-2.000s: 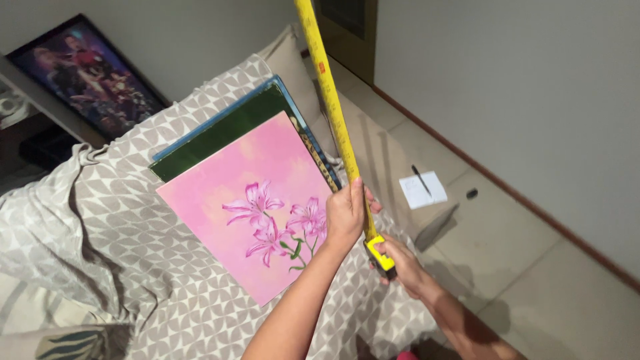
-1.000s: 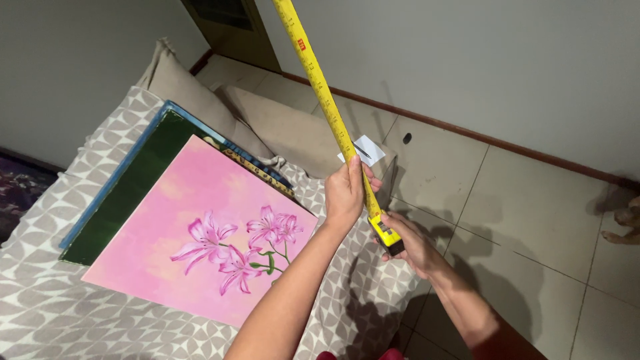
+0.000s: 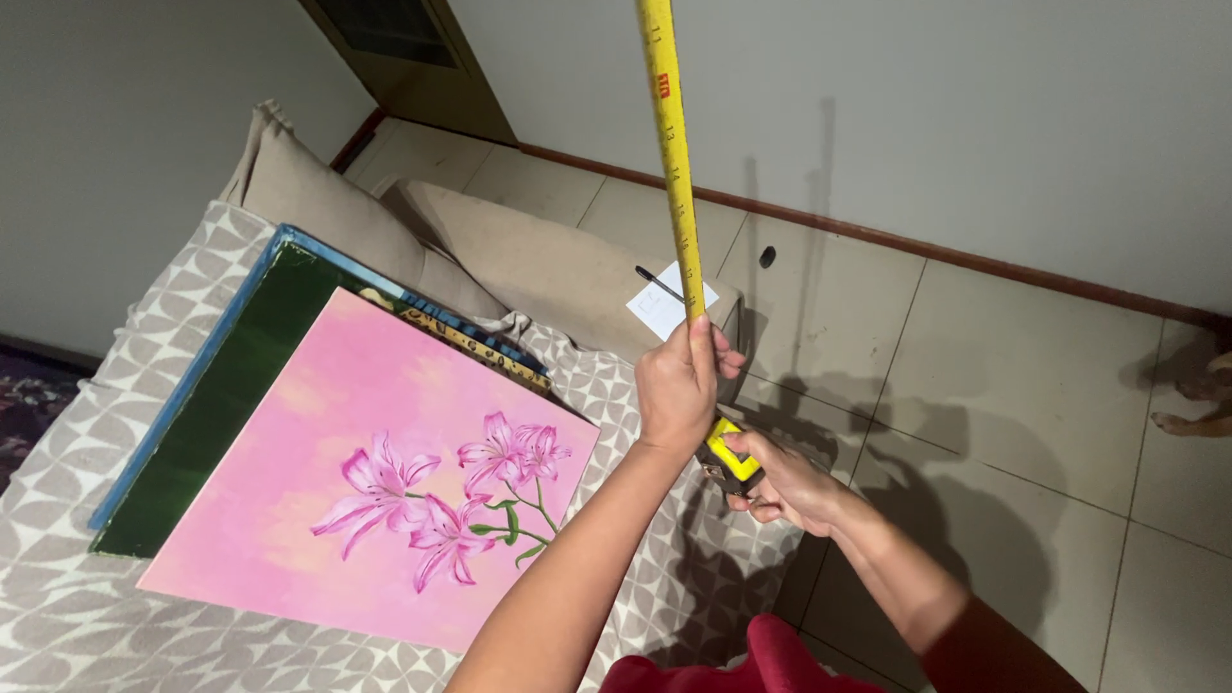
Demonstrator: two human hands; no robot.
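My left hand [image 3: 681, 385] grips the yellow blade [image 3: 678, 173] of a tape measure between thumb and fingers. The blade stretches up past the top edge of the view, so its far end is hidden. Just below, my right hand [image 3: 784, 481] holds the yellow and black tape measure case [image 3: 733, 452]. Left of my arms lies a canvas painting of pink lilies [image 3: 385, 385], on top of a dark green canvas [image 3: 231, 395] and a blue-edged one [image 3: 192, 390].
A patterned cover [image 3: 58, 529] lies over the sofa under the canvases. On the beige armrest [image 3: 558, 260] are white paper [image 3: 654, 303] and a black pen [image 3: 658, 284]. A small black object [image 3: 767, 257] lies on the tiled floor. An animal's paw [image 3: 1189, 423] shows at right.
The view has swung a good way to the right. Both hands keep their hold on the tape measure, with its blade still extended.
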